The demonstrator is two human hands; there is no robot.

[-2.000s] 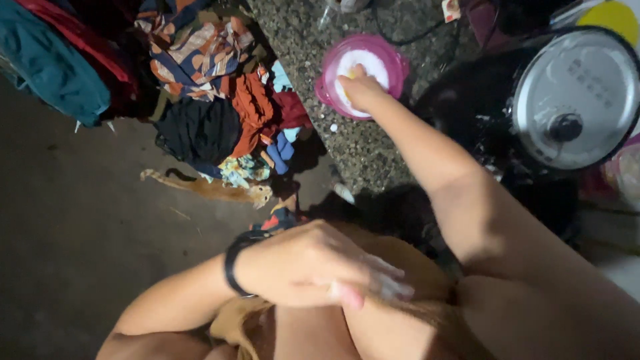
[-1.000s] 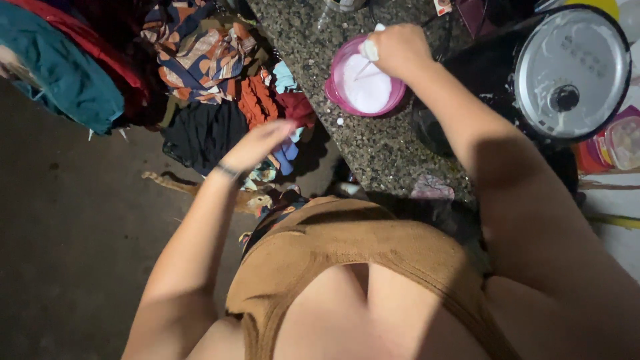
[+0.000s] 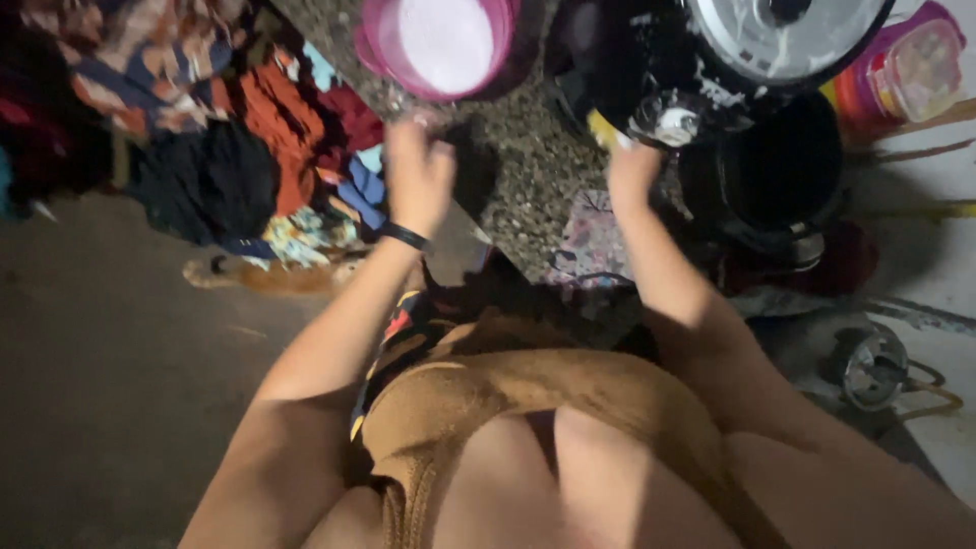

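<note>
My right hand [image 3: 634, 171] grips a yellow and white sponge [image 3: 605, 131] against the lower side of a large black appliance [image 3: 610, 53] with a silver lid [image 3: 785, 34], which has streaks of white suds. A round clear-and-silver fitting [image 3: 675, 122] sits just beside that hand. My left hand [image 3: 419, 171], with a black band at the wrist, hovers blurred near the counter edge, below a pink tub [image 3: 446, 46] of white foamy liquid; whether it holds anything is unclear.
Speckled stone counter [image 3: 526, 168] bears a patterned cloth [image 3: 591, 240] near its edge. A black pot-like vessel [image 3: 785, 168] and pink and clear containers [image 3: 919, 76] are at right, a metal cylinder [image 3: 869, 370] lower down. Piled clothes [image 3: 206, 179] and an orange cat [image 3: 267, 276] are at left.
My right hand has moved from the pink tub to the black appliance with the sponge. My left hand, before my chest two seconds ago, is now out by the counter edge.
</note>
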